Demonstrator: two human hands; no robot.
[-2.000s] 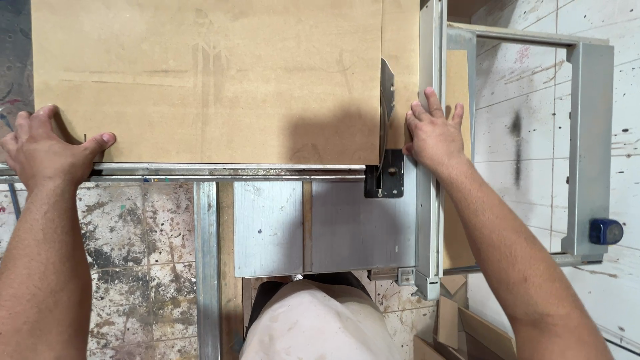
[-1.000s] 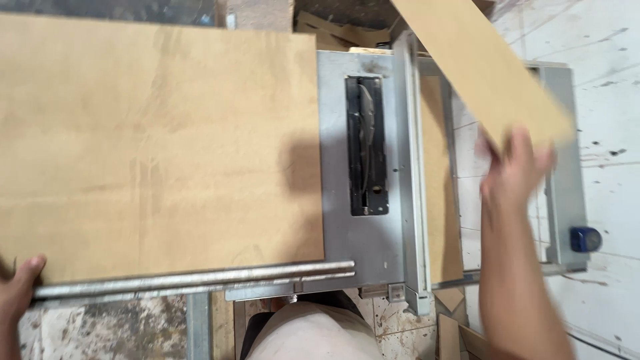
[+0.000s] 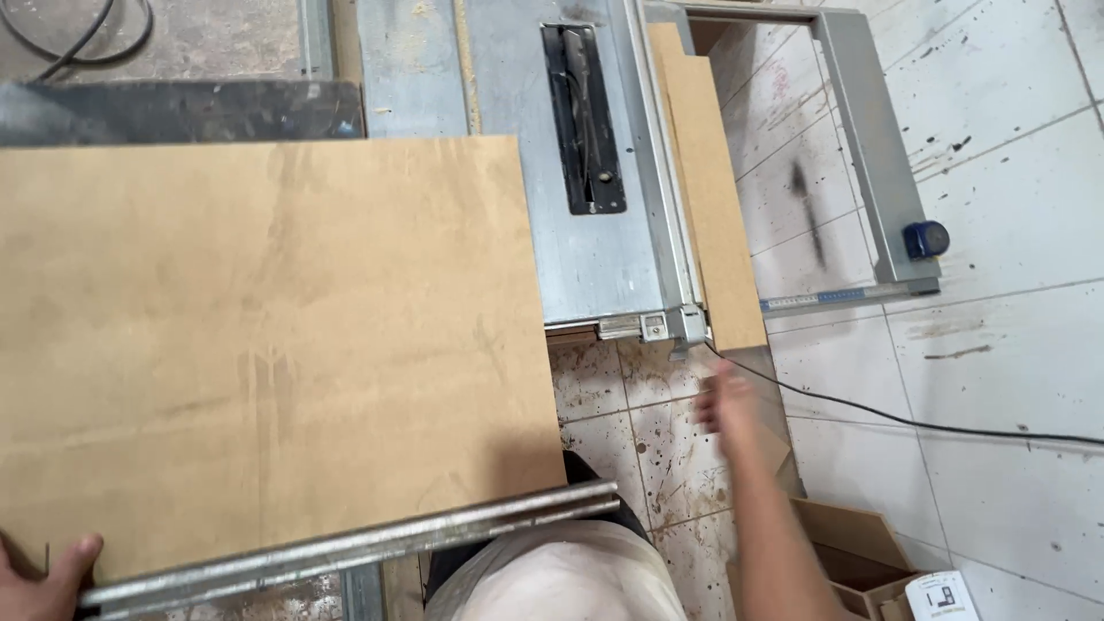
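Observation:
A large fiberboard panel (image 3: 285, 345) lies at the left, its near edge along a metal crosscut fence (image 3: 371, 539). My left hand (image 3: 52, 573) is at the panel's near left corner, partly cut off by the frame; its thumb rests on the board beside the fence. My right hand (image 3: 724, 401), blurred, is below the near end of the rip fence (image 3: 668, 172) and holds nothing that I can see. The saw blade (image 3: 582, 112) sits in its black insert in the grey saw table (image 3: 509, 78), apart from the panel. Fiberboard strips (image 3: 720, 198) lie right of the rip fence.
A grey side frame (image 3: 871, 147) carries a blue tape measure (image 3: 925, 240). A black cable (image 3: 862, 410) runs right over the tiled floor. An open fiberboard box (image 3: 854, 552) stands at lower right, near a white printed item (image 3: 940, 595). A coiled cable (image 3: 78, 43) lies upper left.
The panel and crosscut fence have come back toward me, away from the blade. The narrow strip my right hand held one second ago is out of that hand, which has moved down nearer to me.

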